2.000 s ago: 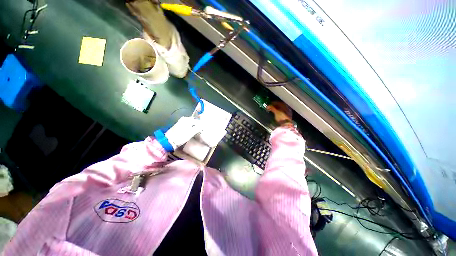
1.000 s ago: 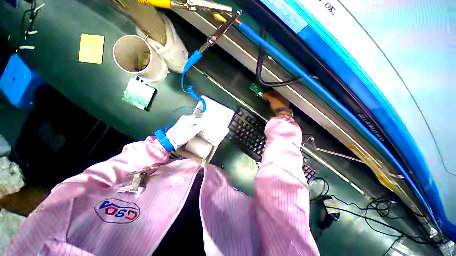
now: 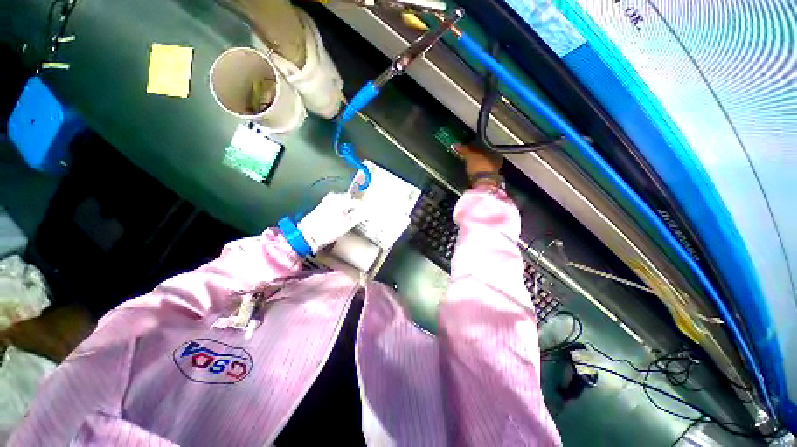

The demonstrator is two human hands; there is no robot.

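My left hand (image 3: 330,223), in a white glove with a blue wrist strap, holds a white box (image 3: 360,249) with a white sheet (image 3: 387,205) on it, near my body. My bare right hand (image 3: 479,163) reaches over the keyboard (image 3: 434,229) to the dark ledge behind it. Its fingertips are at a small green circuit board (image 3: 447,137); whether they grip it is too small to tell. Another green circuit board (image 3: 253,153) lies on the mat to the left.
Two white cups (image 3: 247,83) stand behind the left board, beside a yellow card (image 3: 169,71). A blue ground cord (image 3: 351,113) hangs from a clip above. Black cables (image 3: 581,371) lie right of the keyboard. The large monitor (image 3: 699,113) fills the upper right.
My right hand has moved slightly up and left along the ledge, with the green board at its fingertips. My left hand still holds the white box. The view has shifted a little.
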